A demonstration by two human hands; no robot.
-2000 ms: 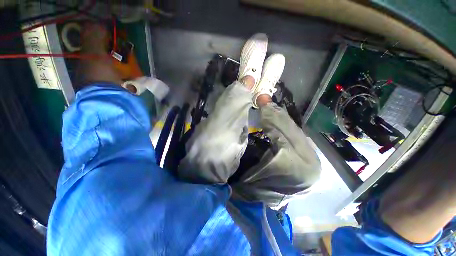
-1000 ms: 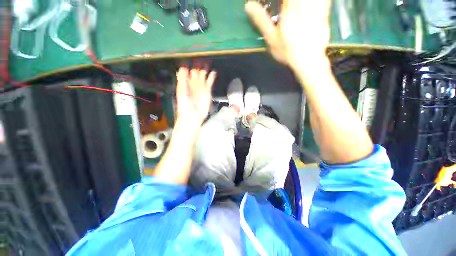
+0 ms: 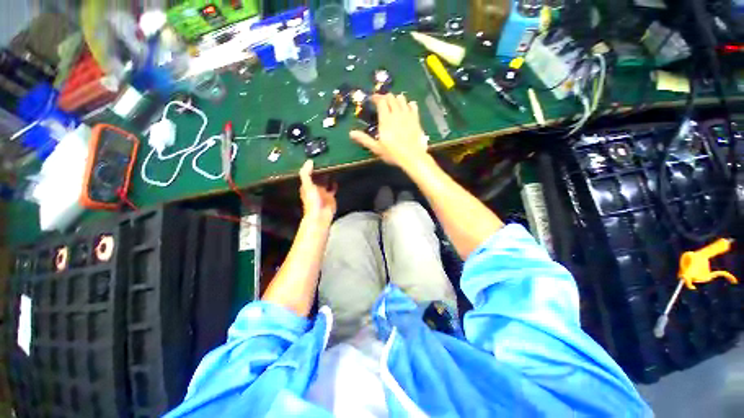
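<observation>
My right hand (image 3: pixel 398 131) is over the near part of the green bench mat (image 3: pixel 253 94), fingers apart, beside small dark modules. What lies under its palm is hidden. My left hand (image 3: pixel 316 194) is just off the bench's near edge, fingers partly spread, with nothing seen in it. A black module (image 3: pixel 315 147) and a round black part (image 3: pixel 297 132) lie on the mat ahead of my left hand. A dark square screen (image 3: pixel 274 127) lies to their left. A flat metal strip (image 3: pixel 439 121) lies right of my right hand, below a yellow-handled tool (image 3: pixel 440 72).
An orange-rimmed multimeter (image 3: pixel 109 166) and a looped white cable (image 3: pixel 167 137) are at the left. Blue bins (image 3: pixel 284 39) stand at the back. Black foam trays flank my seat; an orange-handled air gun (image 3: pixel 703 265) lies on the right tray (image 3: pixel 624 294).
The view has risen from my legs and the space under the bench to the bench top. Both hands now show at its near edge, with my right hand over the small modules.
</observation>
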